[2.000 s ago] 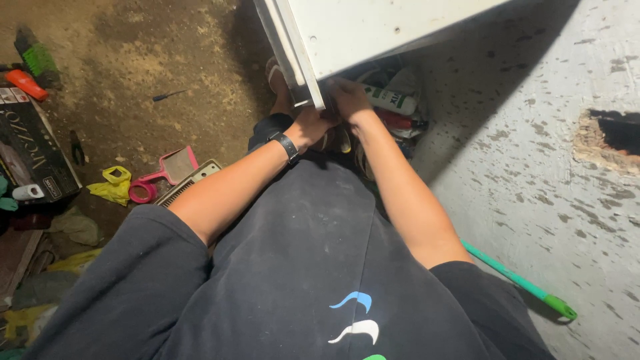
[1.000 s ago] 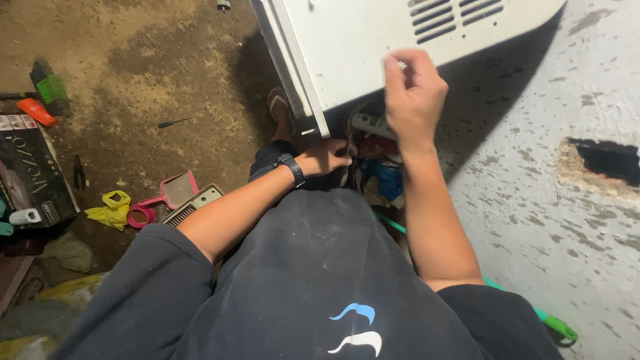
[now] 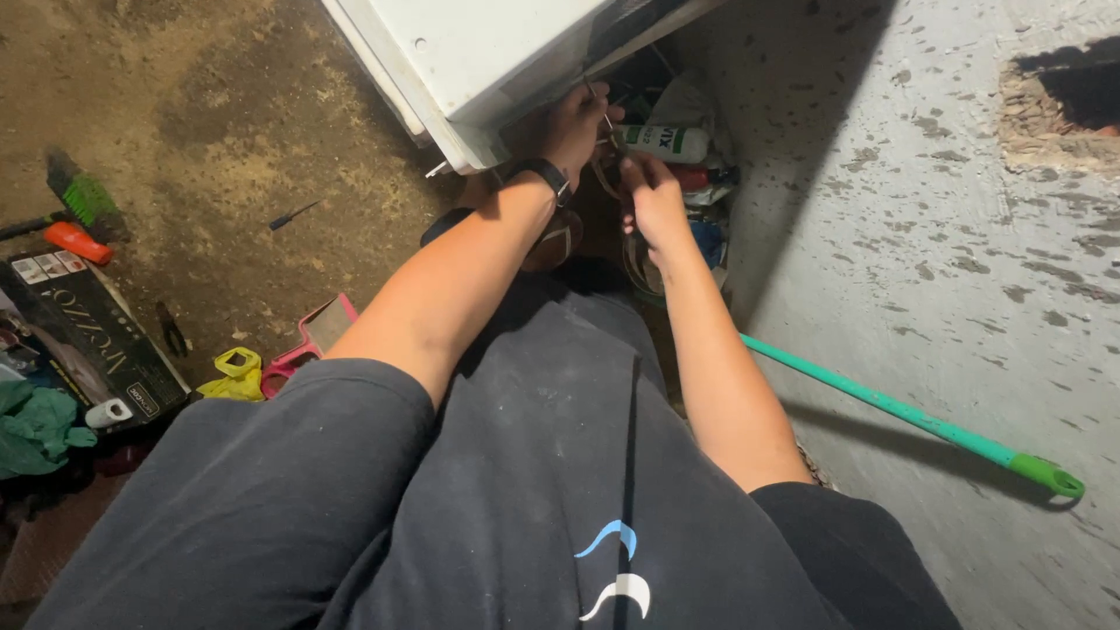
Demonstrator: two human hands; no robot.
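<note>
A white metal appliance casing point(image 3: 490, 52) fills the top centre. My left hand point(image 3: 582, 122) is raised at its lower right edge, the watch-wearing wrist beside the casing's corner; the fingers are partly hidden, and what they grip cannot be made out. Just to the right, my right hand point(image 3: 652, 197) is closed on a thin tool with a metal shaft point(image 3: 608, 121), which looks like a screwdriver. The shaft points up toward the casing's underside and passes by my left fingers. A loop of flat cable or strap point(image 3: 632, 262) hangs below my right hand.
A white bottle point(image 3: 665, 143) and other items lie behind my right hand. A green pole point(image 3: 884, 402) leans by the rough grey wall point(image 3: 945, 219). On the dirty floor lie a small screwdriver point(image 3: 295, 215), pliers point(image 3: 171, 330), a brush point(image 3: 86, 197) and a black box point(image 3: 92, 341).
My right hand has come down from in front of the casing and now holds a thin tool. My left hand has moved up to the casing's lower right edge.
</note>
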